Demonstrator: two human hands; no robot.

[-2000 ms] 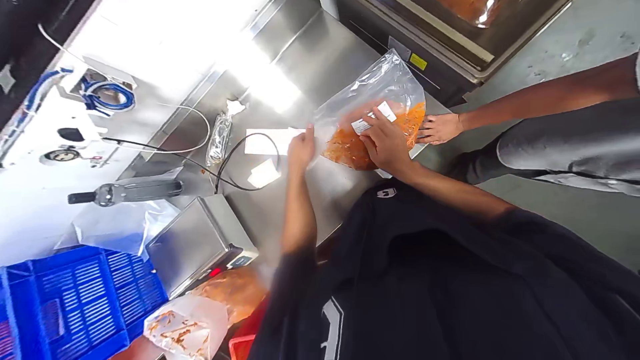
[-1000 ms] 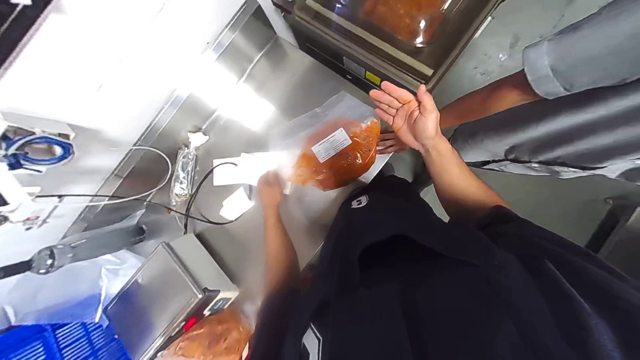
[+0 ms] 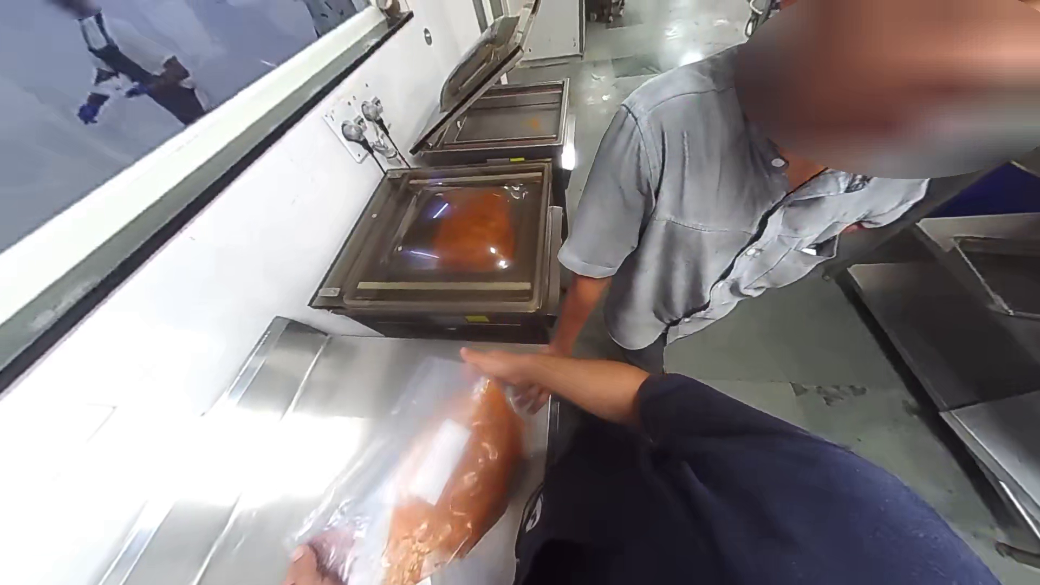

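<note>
A clear plastic bag of orange food (image 3: 479,463) lies on the steel table (image 3: 349,357), with a white label (image 3: 443,461) on its upper face. My left hand (image 3: 321,559), partly cut off by the bottom edge, grips the bag's loose plastic at its near end. At the bag's far end is my right hand (image 3: 504,366), its fingers extended beside the plastic; whether it holds the film is unclear. A co-worker's hand (image 3: 532,394) rests by the table edge, close to my right wrist and the bag.
Beyond the table stands a vacuum packing machine (image 3: 455,305) with its lid down over another orange bag (image 3: 474,230). Farther off, a second machine (image 3: 508,122) has its lid raised. A co-worker (image 3: 682,187) stands at the right, before steel shelving (image 3: 918,325). Wall sockets (image 3: 357,130) hold plugs.
The view has swung strongly up toward the machines and the co-worker. My right hand, raised with its palm up one second ago, is now down at the bag's far end. My left hand stays at the plastic.
</note>
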